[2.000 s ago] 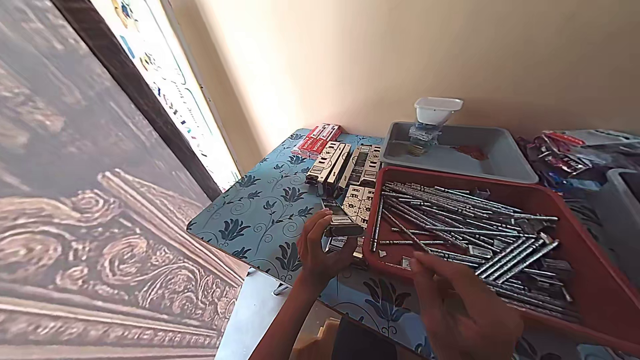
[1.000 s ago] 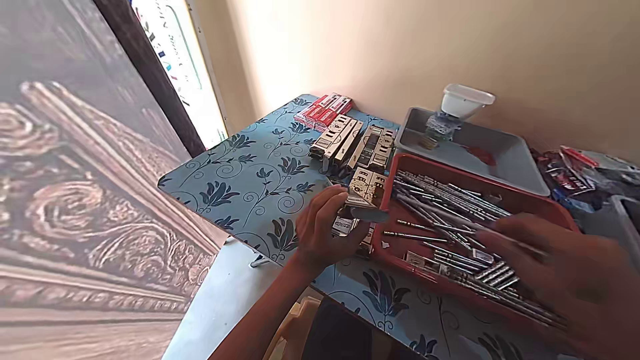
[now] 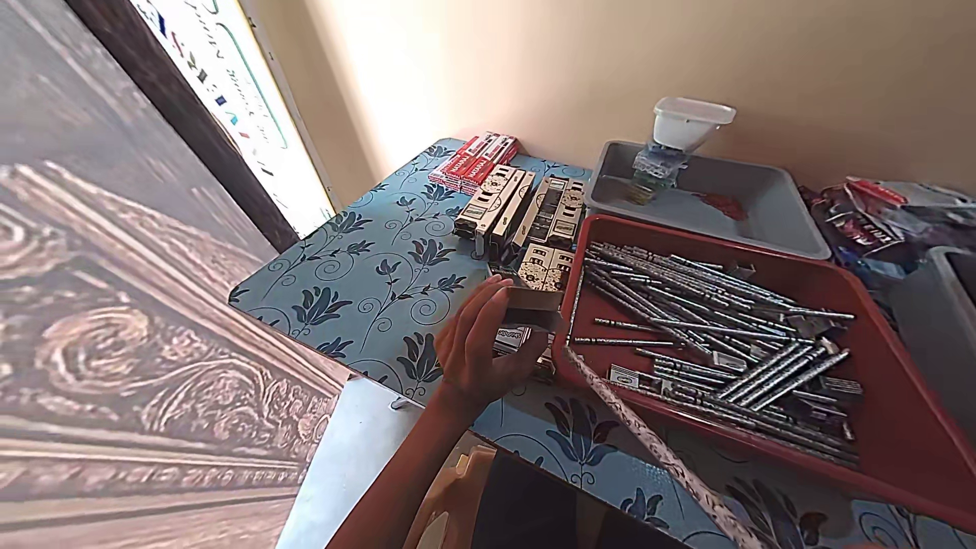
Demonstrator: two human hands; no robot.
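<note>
My left hand (image 3: 484,347) holds a small open carton (image 3: 534,301) beside the near left corner of the red plastic tray (image 3: 907,427). The tray holds many patterned pencils (image 3: 686,293) and several small rectangular pieces (image 3: 624,376). One patterned pencil (image 3: 648,442) slants from the bottom edge of the view up to the tray's near left corner, its tip close to the carton. What holds its lower end is out of view, and my right hand is not seen. Past my left hand lie patterned pencil boxes (image 3: 496,200) and more patterned boxes (image 3: 545,267).
Red and white boxes (image 3: 476,162) lie at the far end of the flowered table cover (image 3: 396,282). Behind the red tray stands a grey tray (image 3: 770,206), with a white plastic tub (image 3: 690,122) above clear packs. Plastic packets (image 3: 869,221) and another grey container (image 3: 953,267) are on the right.
My right hand, over the red tray in the earlier frames, has left the view. The long patterned pencil now slants across the foreground. My left hand still holds the carton.
</note>
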